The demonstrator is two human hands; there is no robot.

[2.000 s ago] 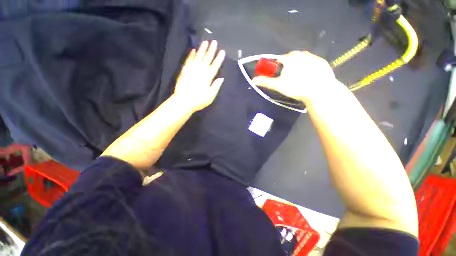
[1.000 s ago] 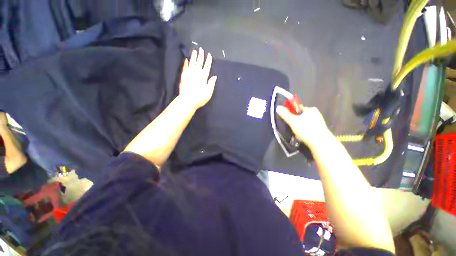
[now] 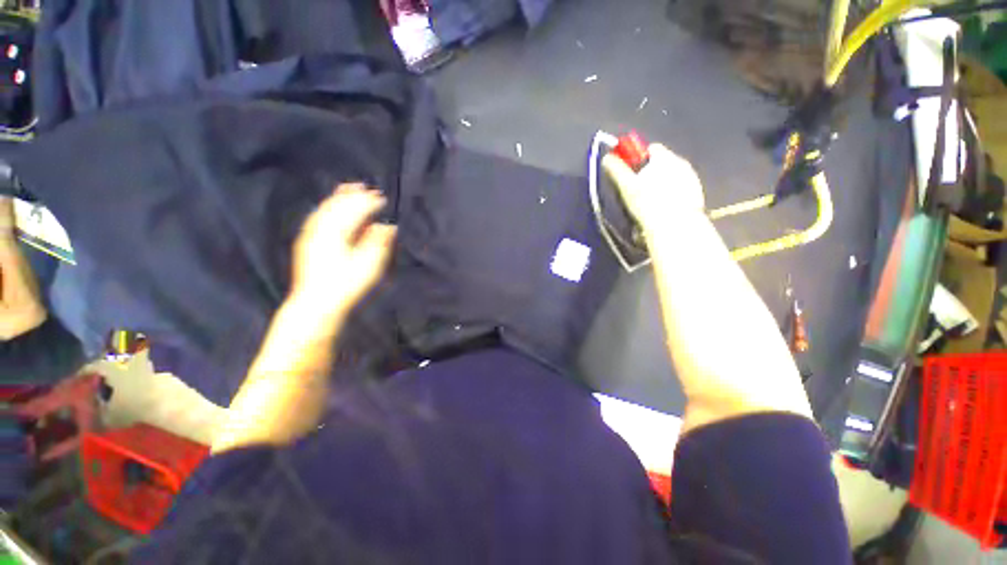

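Observation:
A dark navy garment [image 3: 497, 221] lies in front of me, bunched on the left and flat in the middle. A small white label [image 3: 570, 259] lies on its flat part. My right hand [image 3: 659, 188] is closed round the handle of the steam iron [image 3: 611, 215], whose pale-rimmed soleplate is at the flat part's right edge. My left hand [image 3: 342, 248] is over the bunched cloth, blurred, with fingers curled; whether it grips cloth cannot be told.
A yellow steam hose [image 3: 823, 215] loops right of the iron. A thin tool with a brown-orange handle [image 3: 799, 329] lies on the table's right. Red crates [image 3: 958, 441] stand at lower right and lower left. Another person's arm [image 3: 16, 281] shows at far left.
My left hand has left the flat cloth and moved left over the bunched part, its fingers now curled. The iron in my right hand has moved slightly away from me.

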